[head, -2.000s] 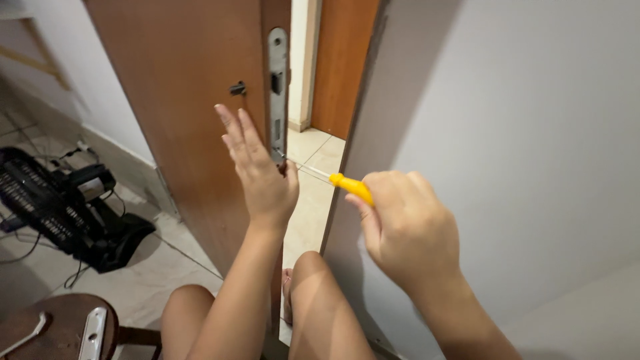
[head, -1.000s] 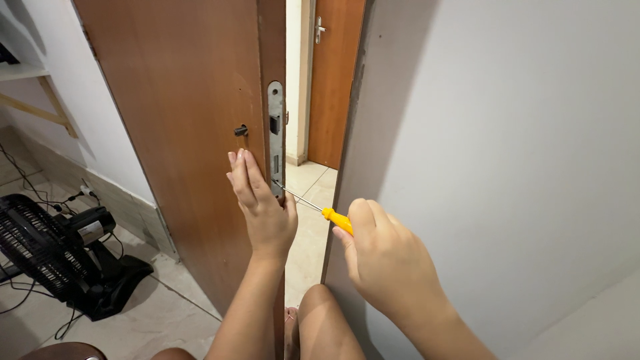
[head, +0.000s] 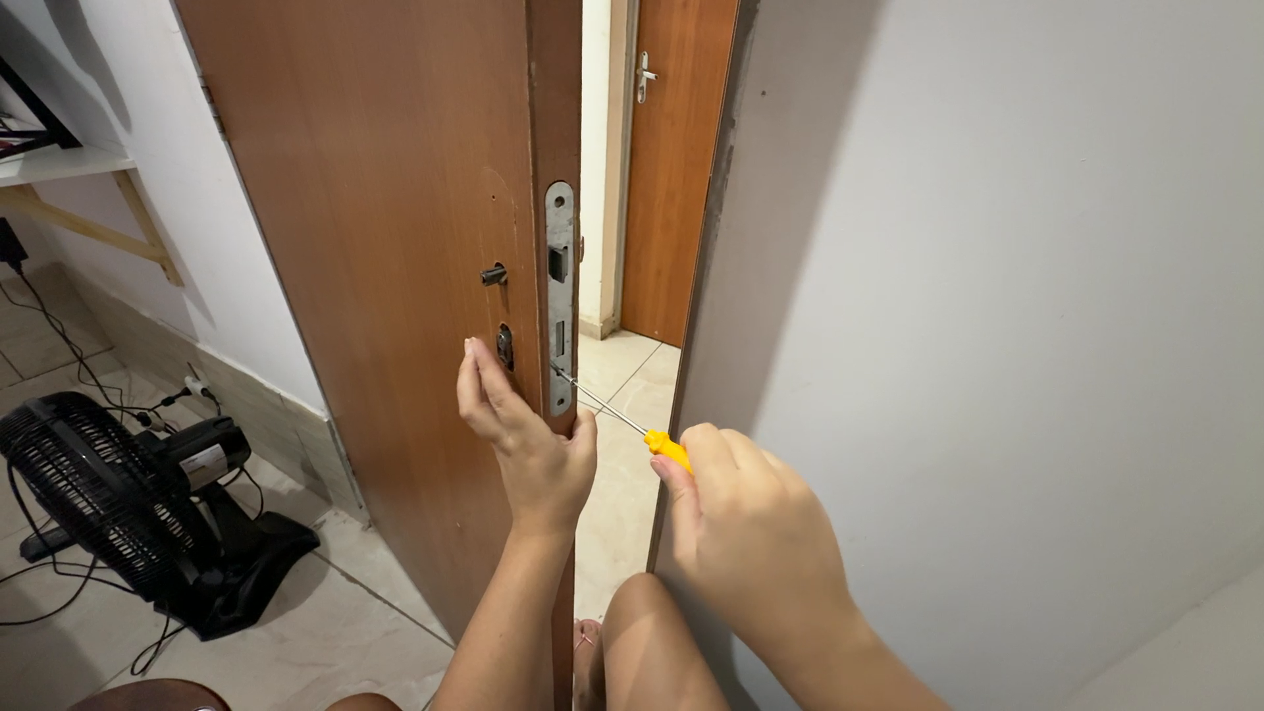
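Observation:
A brown wooden door (head: 395, 247) stands ajar, with a mortise lock's metal faceplate (head: 560, 306) in its edge. My right hand (head: 755, 523) grips the yellow handle of a screwdriver (head: 617, 415), whose metal shaft reaches to a screw position low on the faceplate. Around the door edge below the plate rests my left hand (head: 528, 444), thumb on one side and fingers against the door's face. Above its fingertips a key cylinder (head: 506, 346) shows in the door, and higher up a dark spindle (head: 494, 276) sticks out. The screwdriver's very tip is too small to make out.
A black fan (head: 109, 494) lies tilted on the tiled floor at left, among cables. A white shelf (head: 64, 166) on a wooden bracket is on the left wall. Close on the right is a grey-white wall (head: 987, 296). Beyond the gap stands another wooden door (head: 676, 168); a round stool edge (head: 148, 695) shows bottom left.
The left hand's fingers have slid down the door's face, and the key cylinder now shows above them. The screwdriver stays at the faceplate's lower part. The view has shifted; the stool has mostly left it.

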